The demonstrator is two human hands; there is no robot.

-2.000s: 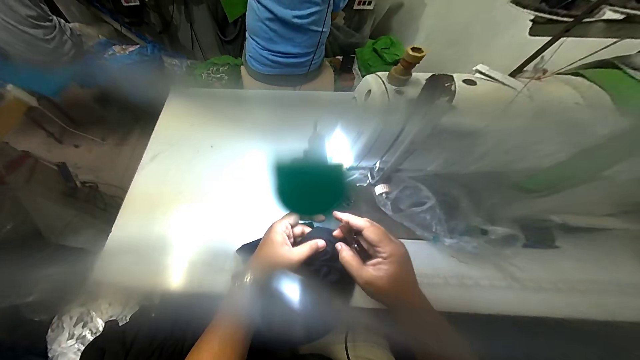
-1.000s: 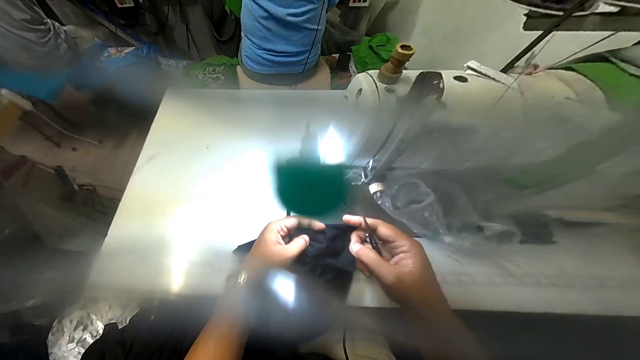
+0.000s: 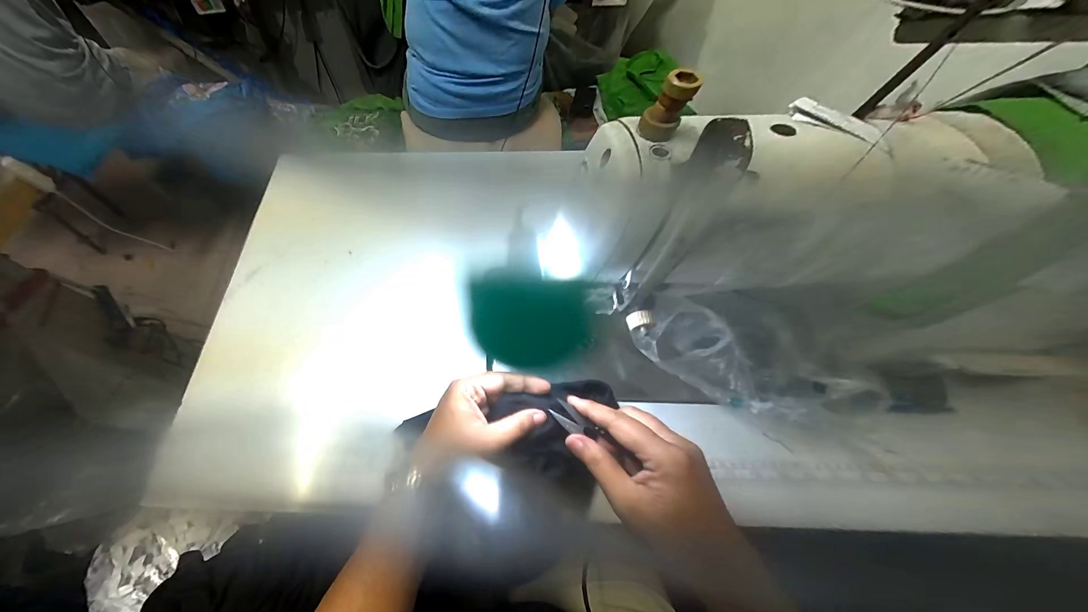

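Observation:
Dark fabric (image 3: 544,450) lies bunched at the front edge of a white sewing table (image 3: 357,340). My left hand (image 3: 476,421) pinches it between thumb and fingers. In my right hand (image 3: 646,459) is a small pair of thread snips (image 3: 571,418), its two pointed blades parted and directed left at the fabric by my left thumb. The handles are mostly hidden by my fingers. Just beyond my hands a blurred green shape (image 3: 531,319) covers part of the view, so what lies behind it cannot be told.
A white industrial sewing machine (image 3: 816,170) spans the back right. Clear plastic (image 3: 697,340) lies beside it. A person in a blue shirt (image 3: 476,59) is behind the table, near green cloth (image 3: 637,81). Another person's grey sleeve (image 3: 59,59) shows at the upper left. Crumpled shiny material (image 3: 144,552) lies lower left.
The snips, seen upright in my right hand a second ago, now point left with their blades at the fabric. My right hand has turned and come closer to my left.

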